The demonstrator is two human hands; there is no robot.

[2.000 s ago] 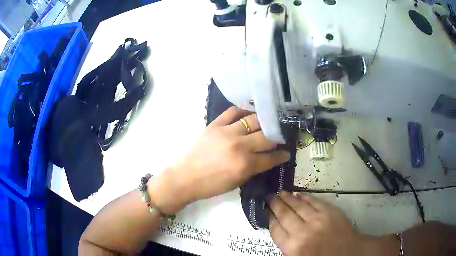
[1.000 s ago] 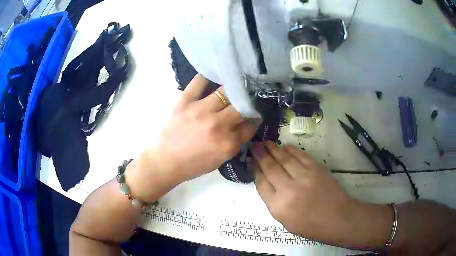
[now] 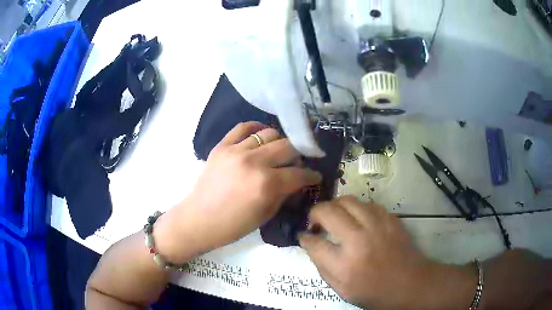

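Observation:
A black fabric panel (image 3: 227, 115) lies under the white head of the sewing machine (image 3: 266, 54), its rounded end sticking out to the left. My left hand (image 3: 248, 175) lies flat on the panel with its fingertips near the presser foot (image 3: 333, 126). My right hand (image 3: 369, 248) pinches the near edge of the black piece between thumb and fingers, in front of the needle area. The needle point and the zipper teeth are mostly hidden by fingers and fabric.
Black strips are looped (image 3: 130, 97) at the left beside stacked black panels (image 3: 85, 181). A blue bin (image 3: 72, 66) holds more black pieces. Black thread snips (image 3: 445, 181) on a cord and a blue-purple handle (image 3: 497, 156) lie right of the needle. A printed ruler (image 3: 302, 287) runs along the front edge.
The panel has turned, and more of its rounded end shows at the left. My right hand has moved slightly toward me and its fingers are now bent on the near edge. My left hand stays on the panel.

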